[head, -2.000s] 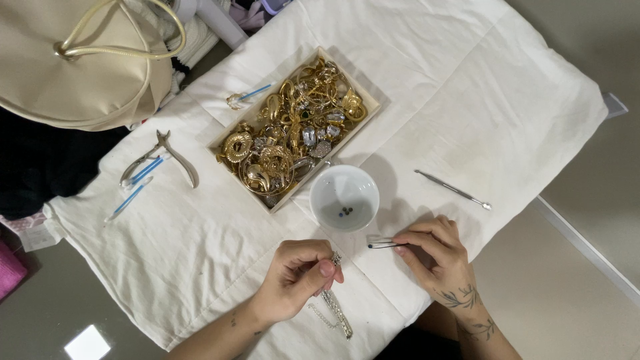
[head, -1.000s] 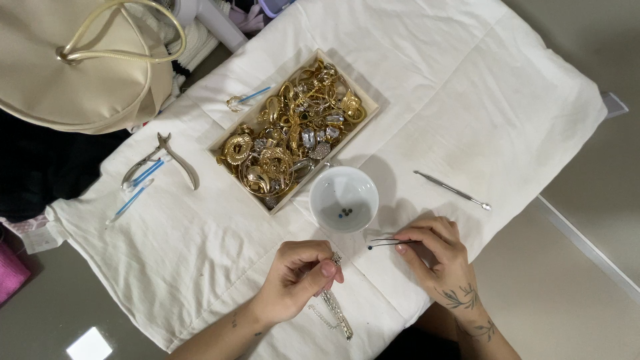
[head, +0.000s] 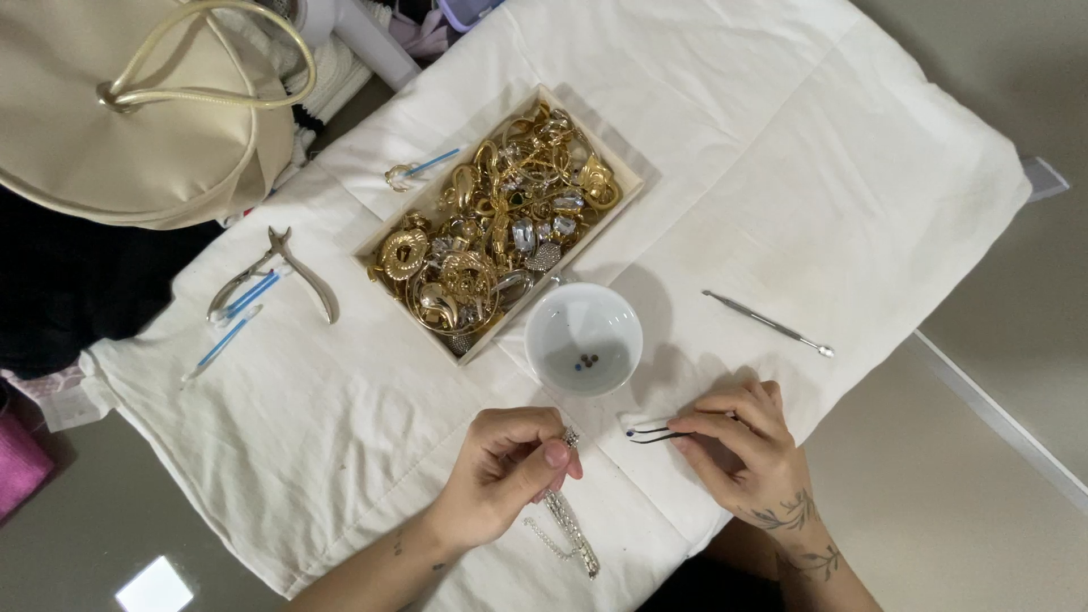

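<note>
My left hand pinches a silver-coloured chain with clear stones; its lower end hangs below the fingers over the cloth. Black tweezers are held in my right hand, their tips pointing left. A tiny dark blue stone is at the tips; whether it is gripped or lies on the cloth, I cannot tell. Just above and between both hands stands a white bowl with several small dark stones on its bottom. Behind it is a pale box full of gold and silver jewellery.
A metal double-ended tool lies on the white cloth at right. Nippers and blue-stemmed cotton swabs lie at left. Another swab touches a gold ring-like piece by the box. A beige bag stands at upper left.
The tweezers in my right hand have shifted and turned slightly, and their tips look wider apart than two seconds ago. My left hand holds the chain in the same place.
</note>
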